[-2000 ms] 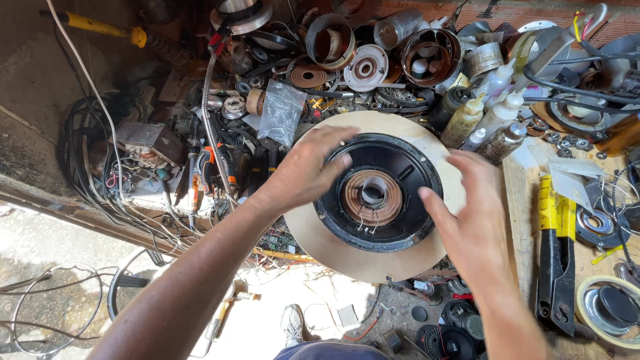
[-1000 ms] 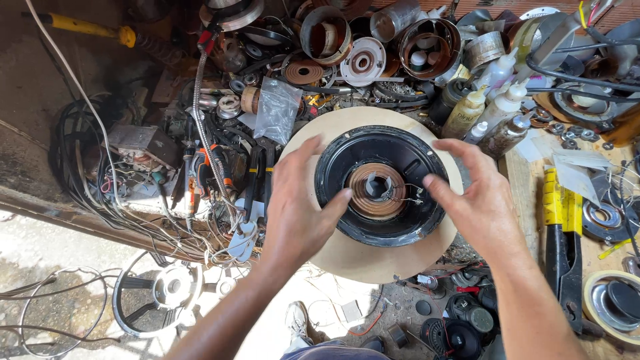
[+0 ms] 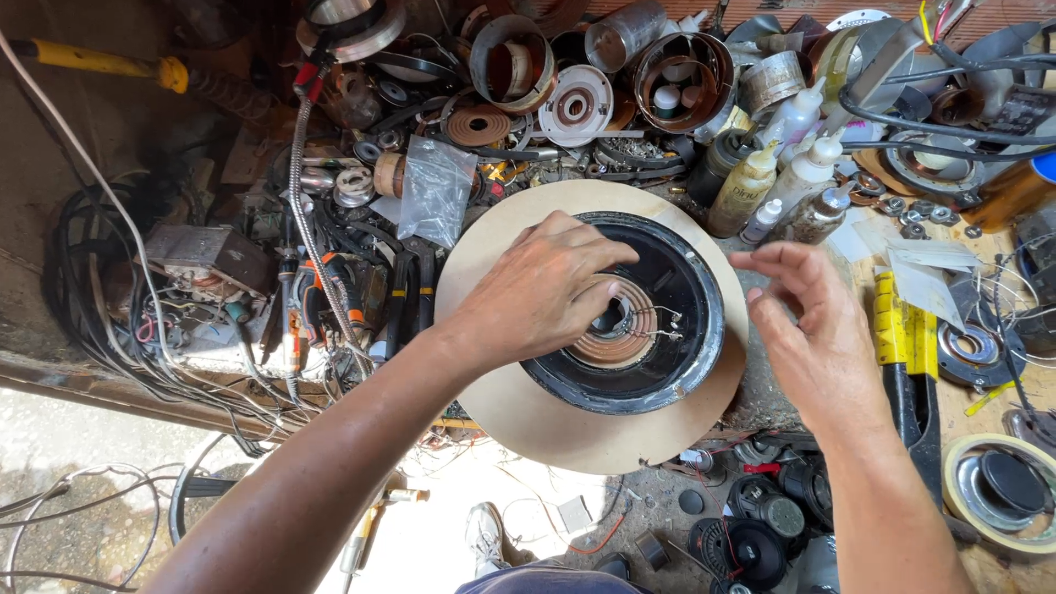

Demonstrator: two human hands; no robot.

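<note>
A black loudspeaker frame (image 3: 676, 247) lies on a round tan board (image 3: 610, 441). Inside it sits a brown corrugated spider (image 3: 635, 351) around a central voice coil (image 3: 609, 320), with thin lead wires reaching to the right. My left hand (image 3: 549, 285) is over the frame's left side, fingers spread and slightly curled, holding nothing; whether it touches the frame is unclear. To the right of the frame, my right hand (image 3: 796, 322) is raised with thumb and fingers apart and empty.
Glue bottles (image 3: 747, 186) stand behind the board. Metal rings (image 3: 511, 64) and speaker parts crowd the back. A clear plastic bag (image 3: 437, 191) lies at the back left, cables (image 3: 91, 280) farther left. At right are a yellow-handled tool (image 3: 906, 330) and a tape roll (image 3: 957, 487).
One second ago both hands were at the speaker frame's sides. Since then my right hand has moved off it to the right, and my left hand has shifted over its upper left. The lead wires now point right.
</note>
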